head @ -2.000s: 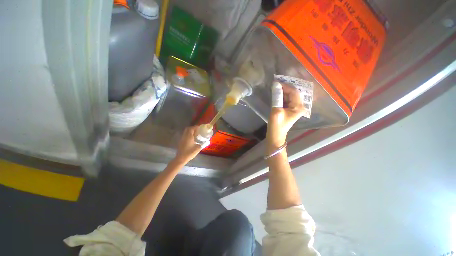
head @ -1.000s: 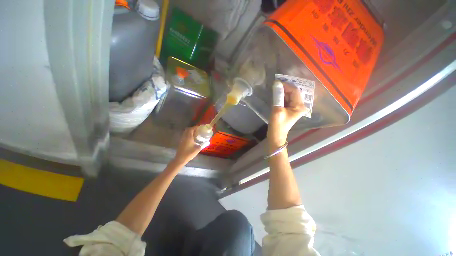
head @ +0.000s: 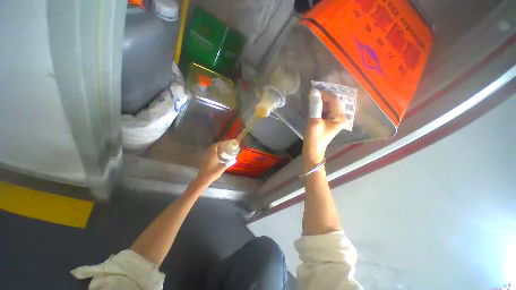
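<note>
A large silver tin with orange printed sides [head: 373,51] is tilted, its spout [head: 269,102] pointing down to the left. A thin pale-yellow stream runs from the spout to the mouth of a small squeeze bottle [head: 229,149]. My left hand [head: 214,164] is closed around this bottle, below and left of the spout. My right hand [head: 325,124], with a white wrap on a finger, is on the tin's top face over a white label [head: 349,105]; some fingers are curled, and whether they grip anything is unclear.
A grey jerrycan [head: 148,56] stands at left beside a crumpled white bag [head: 151,122]. A green tin [head: 210,39], a yellow-edged tin with orange cap [head: 206,107] and an orange tin [head: 254,163] are in the cupboard. A cupboard door [head: 407,209] is at right, grey floor below.
</note>
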